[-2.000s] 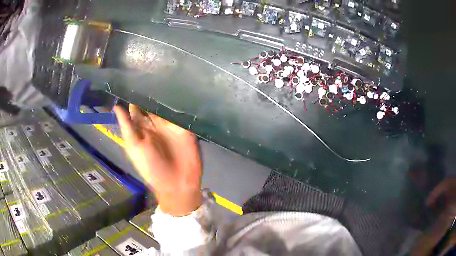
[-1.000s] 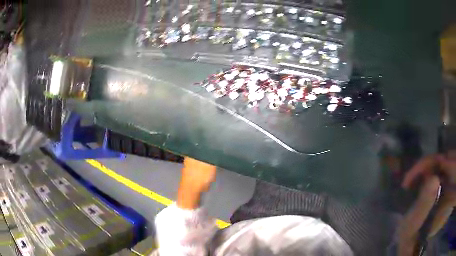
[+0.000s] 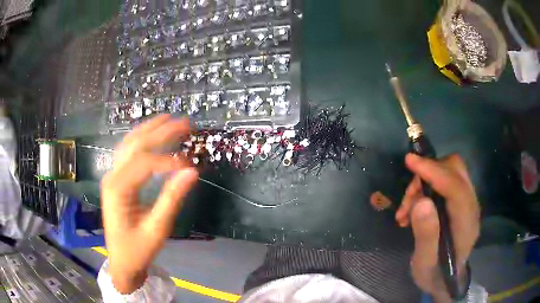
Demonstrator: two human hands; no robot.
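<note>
My right hand (image 3: 441,213) holds a soldering iron (image 3: 404,109) by its black handle, its silver tip pointing up and away over the green mat. My left hand (image 3: 142,192) is raised at the left, over the left end of a pile of white round components with red leads (image 3: 237,148). Its thumb and fingers are apart and nothing shows between them. Solder wire (image 3: 237,198) runs from a spool (image 3: 57,160) at the far left, passes behind my left hand and ends on the mat. Black lead wires (image 3: 325,139) lie in a tangle right of the pile.
A clear blister tray (image 3: 204,65) with rows of small boards lies behind the pile. A yellow tip cleaner (image 3: 441,50) with silvery wire stands at the back right. An orange-brown rosin lump (image 3: 379,200) lies left of my right hand. Wrapped cartons (image 3: 44,275) are at lower left.
The view has swung right, bringing in the tip cleaner, black leads and soldering iron. My left hand has risen from below the bench edge to the pile. My right hand now shows clearly with the iron.
</note>
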